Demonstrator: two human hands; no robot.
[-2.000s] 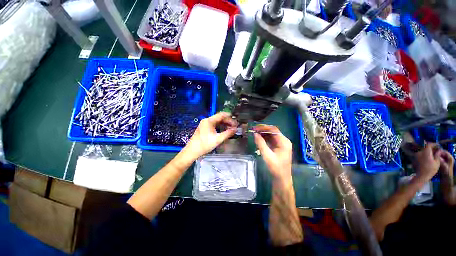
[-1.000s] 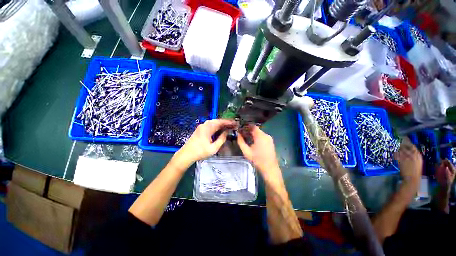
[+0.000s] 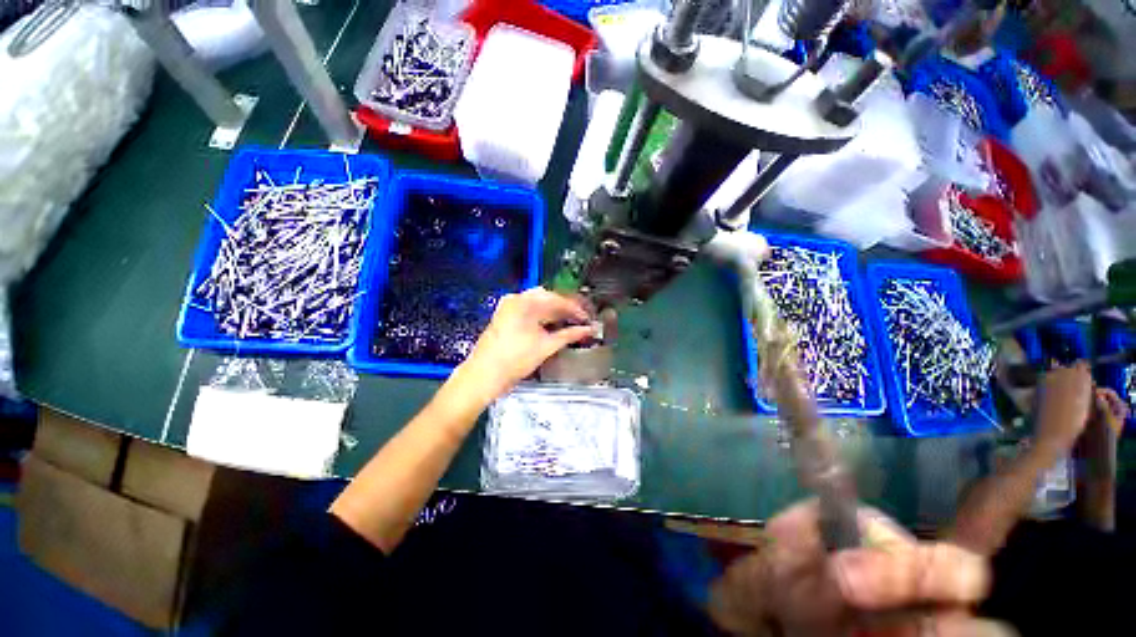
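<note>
My left hand [image 3: 526,339] is at the press die [image 3: 581,361], its thumb and fingertips pinched together at a small part too small to make out. My right hand [image 3: 860,575], blurred and large at the bottom edge, grips the wrapped press lever handle [image 3: 816,454]. The lever press [image 3: 679,187] stands over my left fingertips. A clear plastic box [image 3: 561,442] with slim silvery rods lies at the table edge below my left hand.
Left of the press are a blue tray of rods [image 3: 289,255] and a blue tray of small dark parts [image 3: 451,276]. Two blue trays [image 3: 816,326] [image 3: 934,348] of silvery parts are at right. Another person's hands [image 3: 1074,404] are at far right.
My right hand has left the die and moved down and right onto the lever handle. My left hand remains at the die.
</note>
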